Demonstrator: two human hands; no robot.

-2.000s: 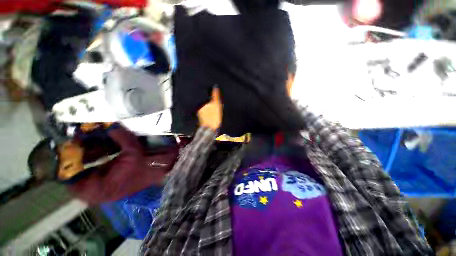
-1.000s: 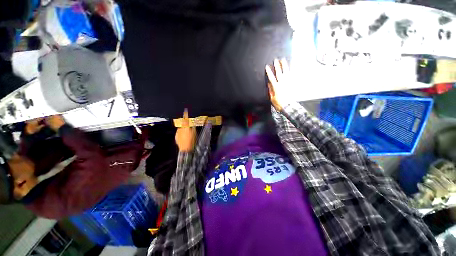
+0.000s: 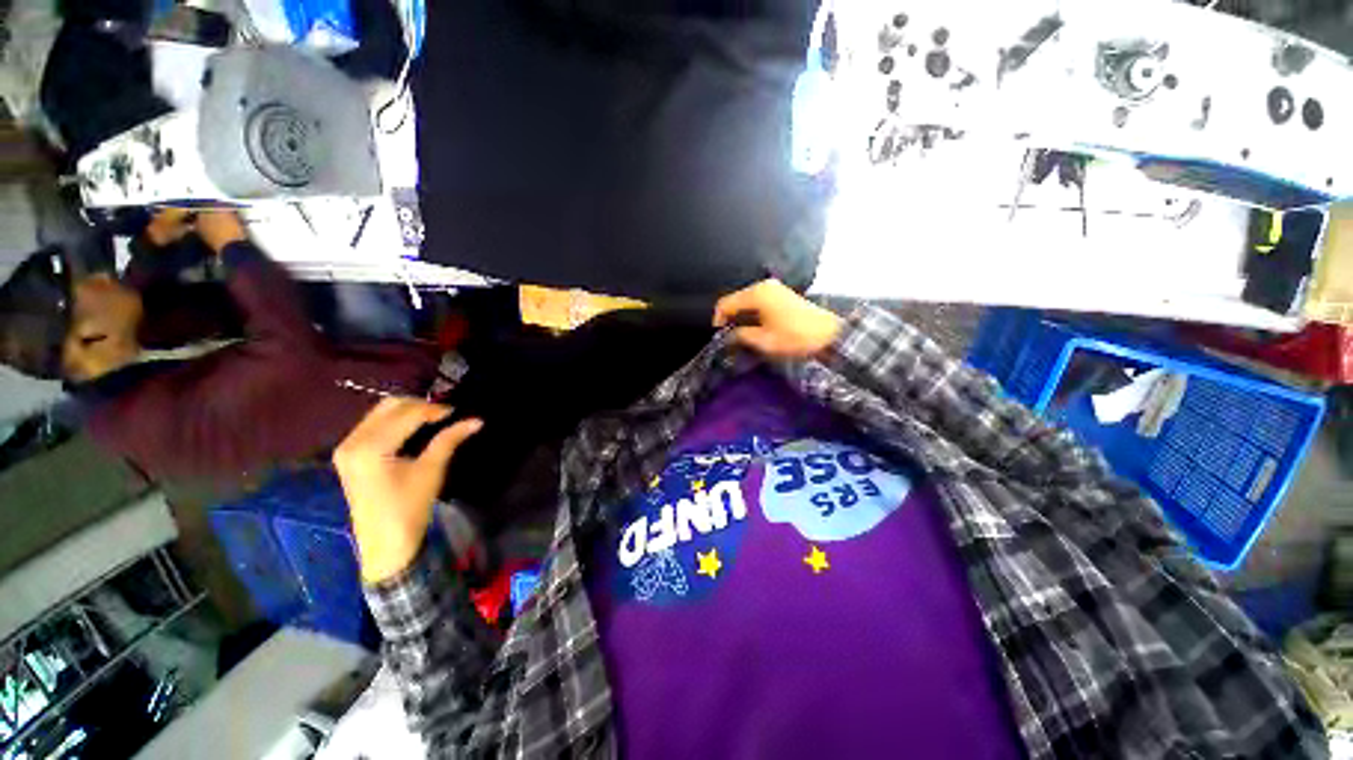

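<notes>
A black garment lies over the white table in front of me, its near edge at the table's front. More black cloth hangs below the table edge, beside my lap. My right hand is closed at the garment's near edge, with its fingertips pinching black cloth. My left hand is raised lower left, its thumb and fingers curled at the left side of the hanging black cloth. Whether it grips the cloth cannot be told, black on black.
A white sewing machine lies right; a neighbouring machine with a grey vented cover stands left. A person in maroon works at left. A blue crate with white scraps is lower right. A yellow-tan block is below the table edge.
My left hand has left the tan block's area and moved left and down. My right hand has come off the garment's right side to its near edge. The view has shifted.
</notes>
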